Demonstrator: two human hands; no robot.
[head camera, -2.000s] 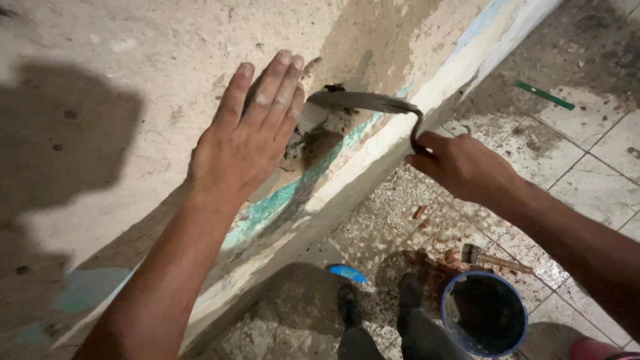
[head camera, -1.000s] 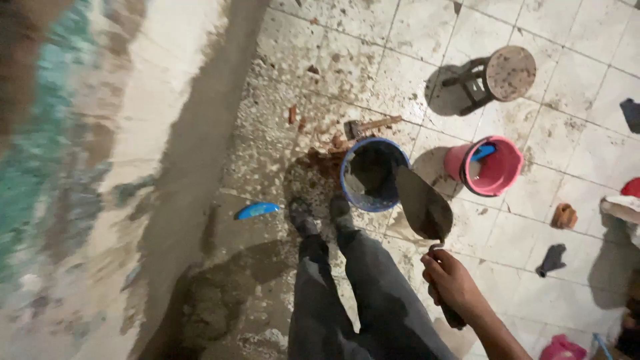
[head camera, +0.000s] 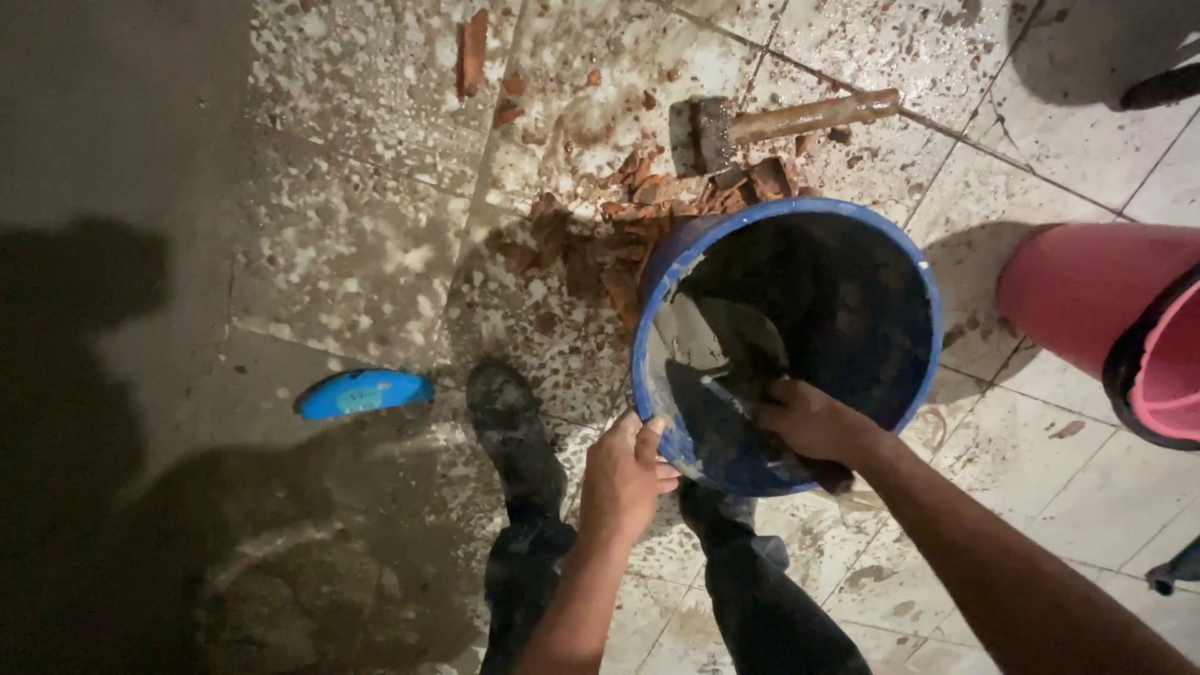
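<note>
A blue-rimmed bucket (head camera: 923, 375) stands on the tiled floor in front of my feet, with grey mortar (head camera: 689, 333) along its inner left side. My left hand (head camera: 623, 478) grips the bucket's near left rim, fingers and thumb over the edge. Inside the bucket's mouth, my right hand (head camera: 816, 422) is closed around the handle of a trowel (head camera: 750, 342). The trowel's blade lies against the mortar and is partly lost in the dark interior; how deep it sits cannot be told.
A hammer with a wooden handle (head camera: 811, 116) lies beyond the bucket, beside broken reddish brick pieces (head camera: 647, 202). A pink bucket (head camera: 1078, 291) is at the right. A blue curved object (head camera: 366, 392) lies left of my boots (head camera: 511, 412). Mortar spatter covers the tiles.
The view has turned from the wall to the floor. My left hand, flat on the wall two seconds ago, now holds the bucket rim. The trowel has moved from beside the bucket into it.
</note>
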